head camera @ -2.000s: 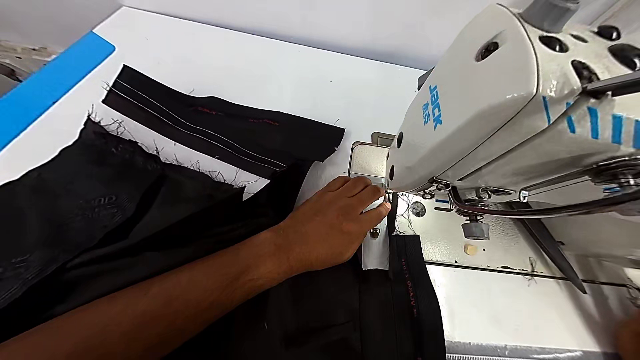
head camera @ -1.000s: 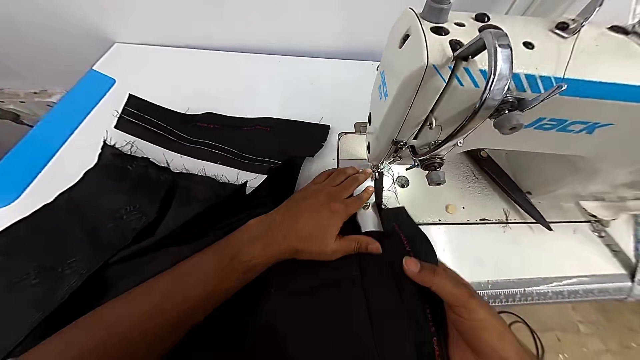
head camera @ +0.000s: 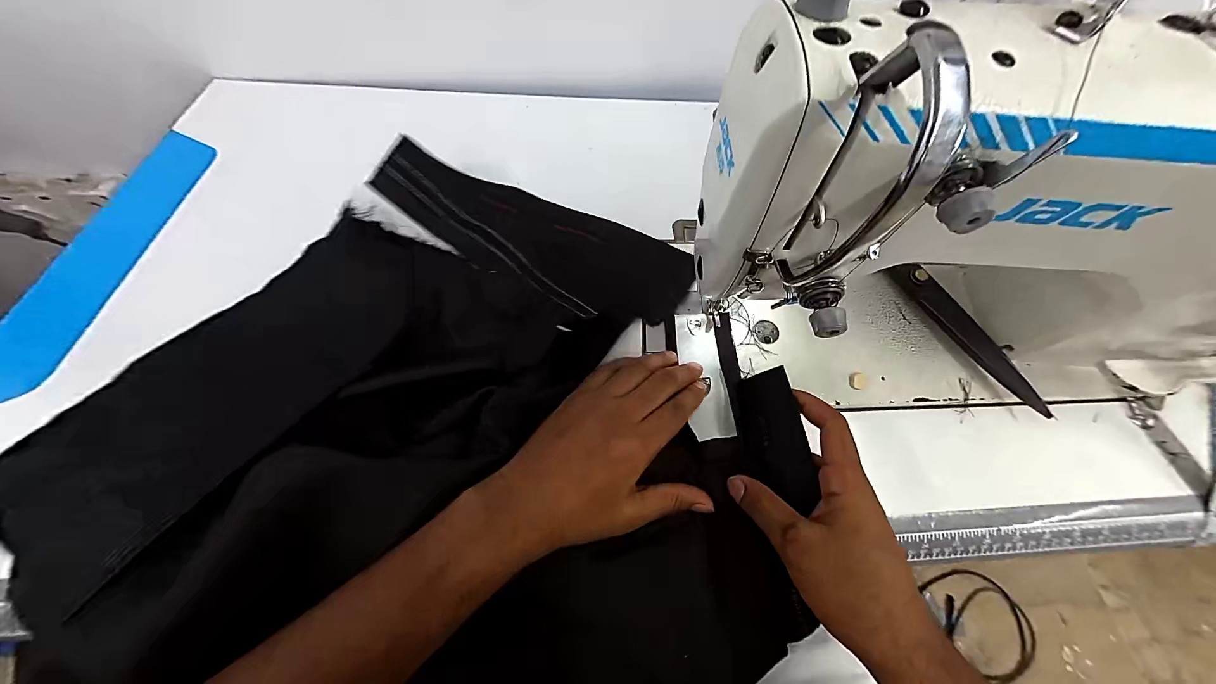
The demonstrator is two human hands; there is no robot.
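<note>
Black fabric (head camera: 313, 456) spreads over the left and front of a white sewing table, partly under my forearm. My left hand (head camera: 617, 442) lies flat on it, fingertips at a metal plate (head camera: 703, 380) just in front of the needle area. With thumb and fingers, my right hand (head camera: 826, 513) grips the folded right edge of the black fabric (head camera: 774, 427). A narrow dark strip runs from that side up to the presser foot (head camera: 717, 312) of a white Jack sewing machine (head camera: 855, 190). Behind my left hand lies a black waistband-like piece (head camera: 541, 237) with pale stitch lines.
Black scissors or snips (head camera: 978, 332) lie on the machine bed under the arm. Loose threads sit near the needle. A measuring tape (head camera: 1045, 537) runs along the table's front edge. Blue edging (head camera: 114, 256) marks the left side, and a black cable (head camera: 997, 608) hangs at lower right.
My right hand has come in from the right edge and now grips the fabric's right edge. The stitched black piece has shifted toward the needle. The view has swung to the right since the oldest frame.
</note>
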